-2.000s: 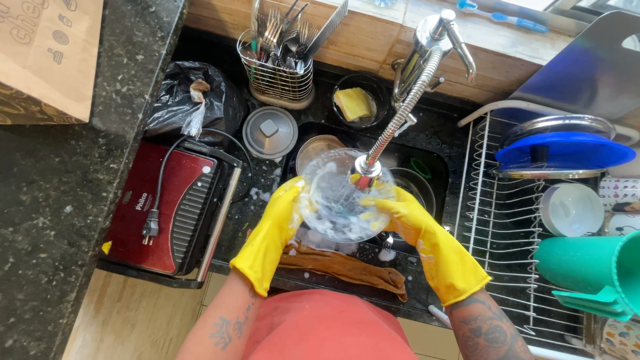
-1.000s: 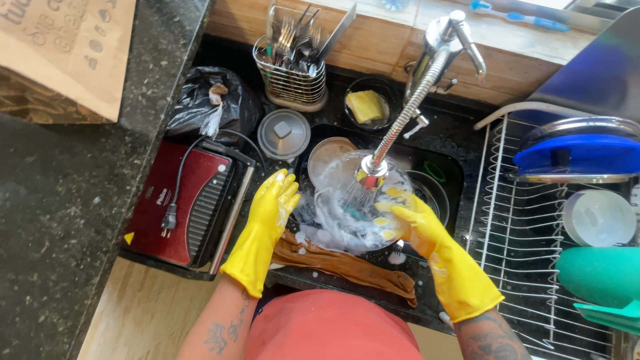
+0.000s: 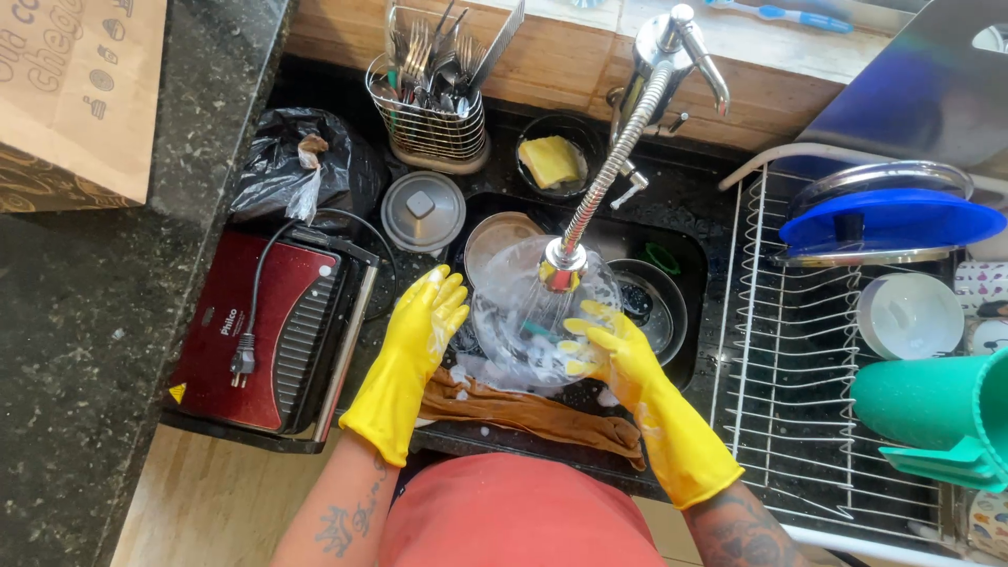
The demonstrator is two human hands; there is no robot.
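My right hand [image 3: 618, 350], in a yellow rubber glove, grips the right rim of a clear glass plate [image 3: 504, 315] streaked with suds. Water runs onto the plate from the spray head of a chrome spring-hose faucet [image 3: 564, 264] above it. Left of the plate, my gloved left hand [image 3: 431, 315] is raised with foam on its palm, its fingers extended and nothing in them. Beneath the plate, the black sink [image 3: 694, 315] holds a round brownish dish [image 3: 500, 236] and a dark metal pan [image 3: 669, 303]. A wet brown cloth [image 3: 535, 417] lies along the sink's front edge.
A white wire dish rack [image 3: 795, 394] with lids, a white bowl [image 3: 909, 315] and a green pitcher [image 3: 921, 398] stands at right. At left are a red electric grill [image 3: 252, 331] and black plastic bag [image 3: 291, 173]. Behind are a cutlery basket [image 3: 437, 134], grey lid [image 3: 424, 211] and yellow sponge [image 3: 550, 161].
Two seconds ago both hands were at the plate's sides; my left hand has since come away from it to the left. The plate remains under the running water in my right hand.
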